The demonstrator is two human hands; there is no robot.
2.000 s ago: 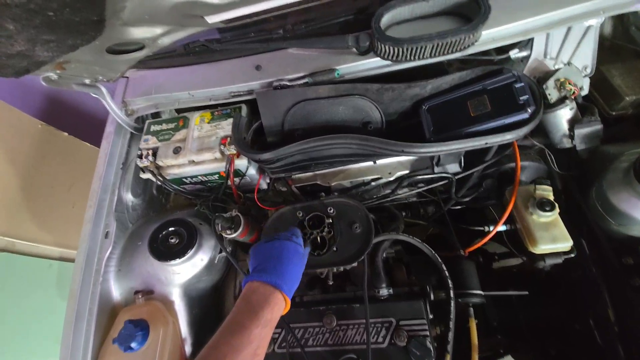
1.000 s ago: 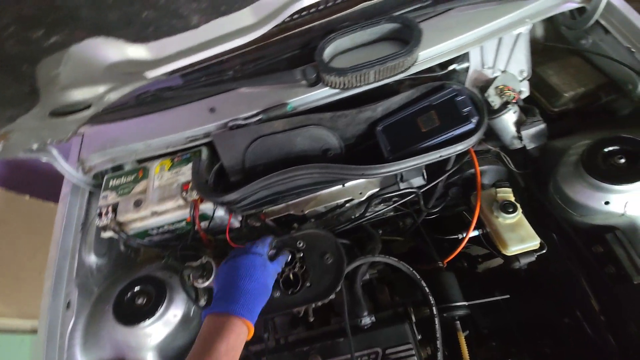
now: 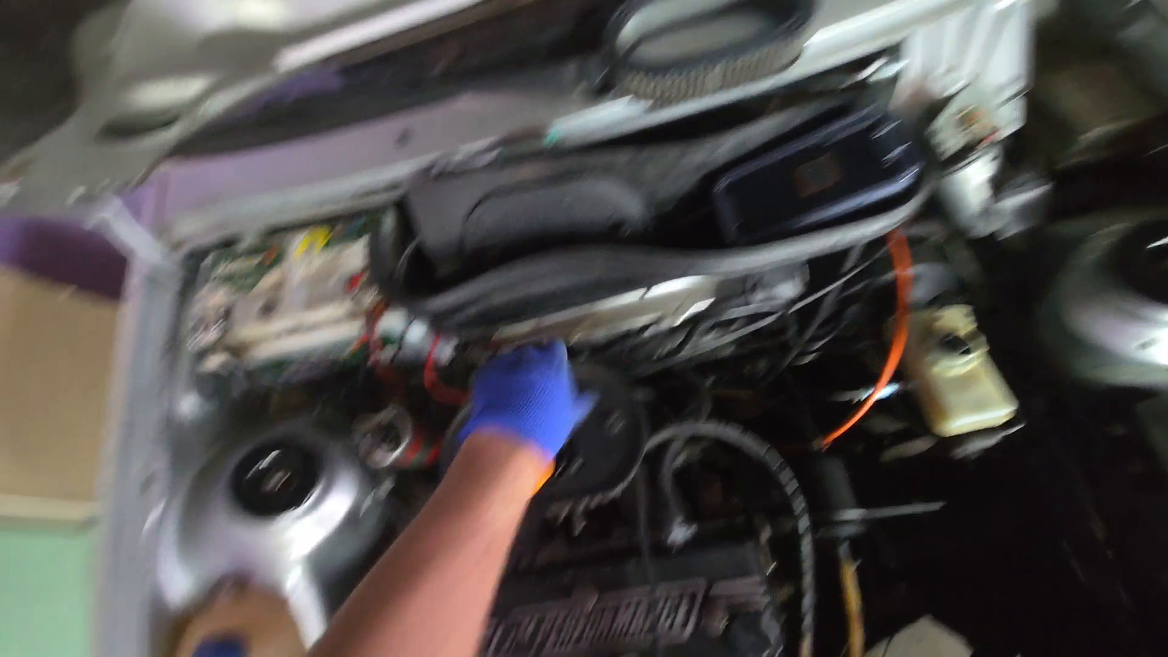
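My one visible hand, in a blue knit glove with an orange cuff, looks like my left hand (image 3: 525, 397). It reaches over the black oval air filter base plate (image 3: 607, 429) on top of the engine and covers the carburettor opening. Motion blur hides the fingertips, so whether they grip anything cannot be told. Below the plate lies the black engine cover (image 3: 620, 611) with raised lettering. A ribbed black hose (image 3: 776, 465) curves down at its right. My other hand is out of view.
Behind the hand are a car battery (image 3: 283, 306), a black rubber-edged cowl tray (image 3: 547, 283) with a dark blue case (image 3: 817, 173), and an oval air filter (image 3: 712, 55). A fluid reservoir (image 3: 963, 383) and an orange tube (image 3: 894, 338) are at right, a strut tower (image 3: 274, 511) at left.
The gloved hand has moved from the left part of the filter base plate to over its middle and rear edge, covering the carburettor opening seen before. The view has shifted and blurred.
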